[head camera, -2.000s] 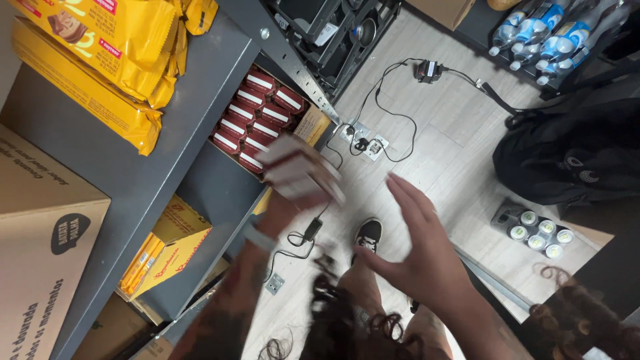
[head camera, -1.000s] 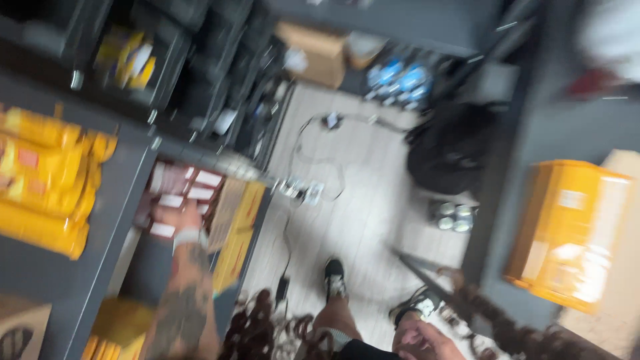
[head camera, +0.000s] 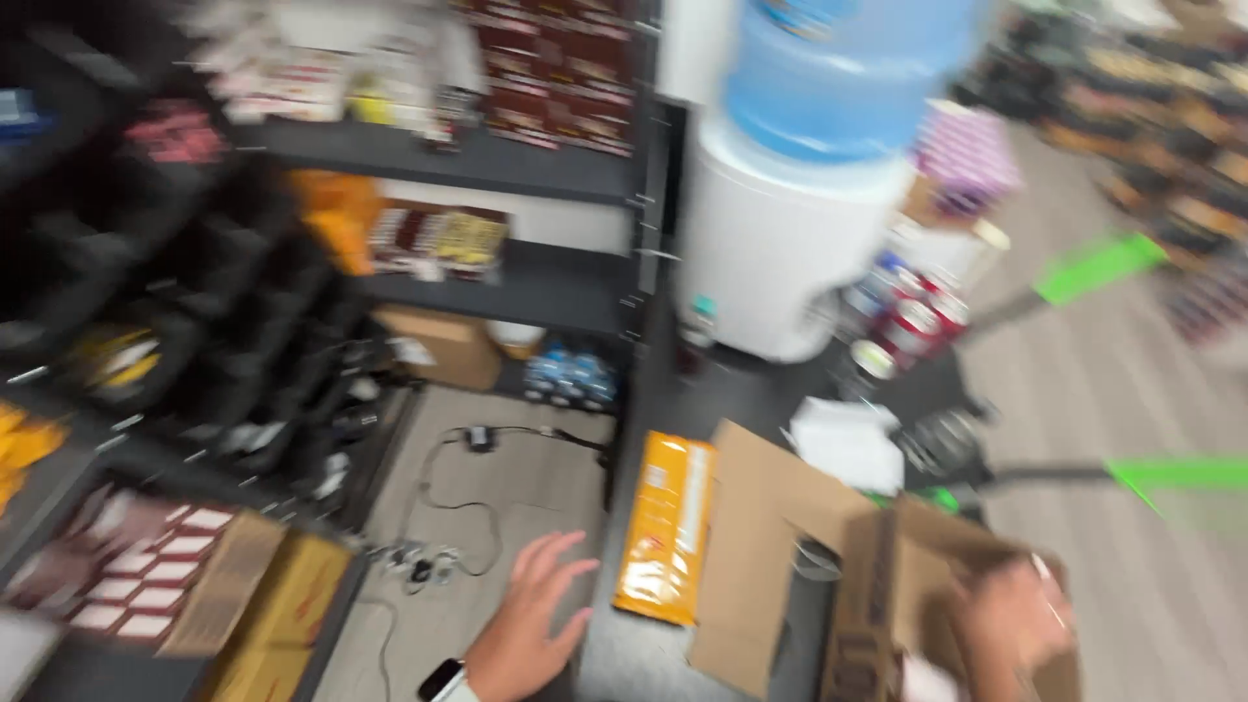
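My left hand [head camera: 531,614], with a dark watch on its wrist, is held over the floor at the left edge of a dark counter, its fingers apart and nothing in it. To its right a yellow-orange packet [head camera: 665,531] lies on the counter beside an open cardboard flap [head camera: 765,556]. My right hand [head camera: 1014,614] is blurred inside an open cardboard box [head camera: 863,624]; whether it grips anything does not show. A pale item [head camera: 926,680] is near it in the box. On the left, a carton of maroon and white packs [head camera: 146,575] sits on a shelf.
A white water dispenser [head camera: 790,234] with a blue bottle stands at the counter's back, red cans [head camera: 916,317] beside it. Green-ended bars [head camera: 1102,268] reach out at the right. Black bins [head camera: 195,322] line the left, and cables [head camera: 478,439] lie on the floor.
The view has swung far to the right. My left hand, earlier at the maroon packs in the shelf carton, has come away from them. My right hand is now in the cardboard box.
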